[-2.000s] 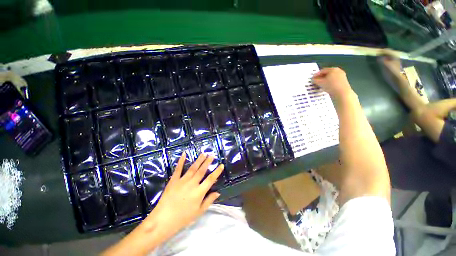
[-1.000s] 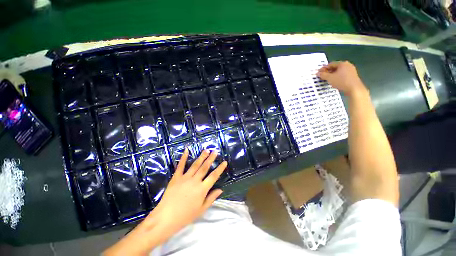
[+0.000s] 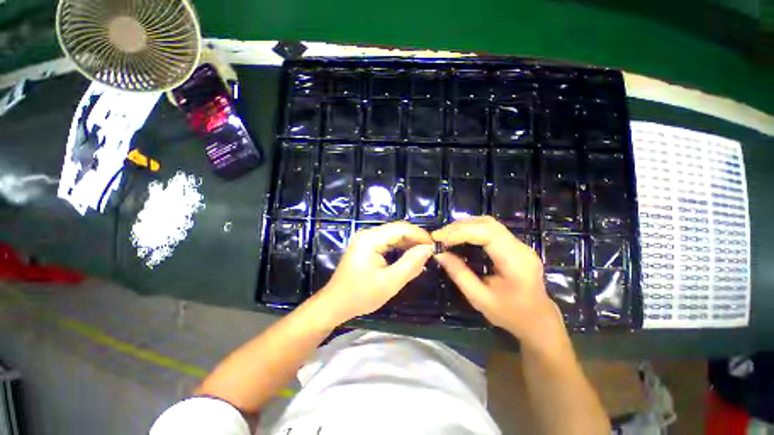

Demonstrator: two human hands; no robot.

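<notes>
The glossy black blister tray (image 3: pixel 462 170) lies in front of me, with dark shiny parts in its pockets. My left hand (image 3: pixel 378 268) and my right hand (image 3: pixel 496 268) meet fingertip to fingertip over the tray's front row. A tiny dark part (image 3: pixel 438 247) is pinched between thumbs and index fingers of both hands; its shape is too small to tell. The white sticker sheet (image 3: pixel 692 229) with rows of small dark outlines lies right of the tray. A heap of small white rings (image 3: pixel 167 217) lies left of the tray, with one loose ring (image 3: pixel 227 227) beside it.
A cream desk fan (image 3: pixel 129 36) stands at the back left, beside a lit smartphone (image 3: pixel 219 123). White cut-out paper (image 3: pixel 98 149) and a yellow-orange item (image 3: pixel 143 160) lie near the heap. The green conveyor belt (image 3: pixel 407 27) runs behind the tray. White scraps lie below the bench at the right.
My view has turned left. My right hand has left the sticker sheet, and my left hand has lifted from lying flat on the tray. Both now meet at a tiny dark part.
</notes>
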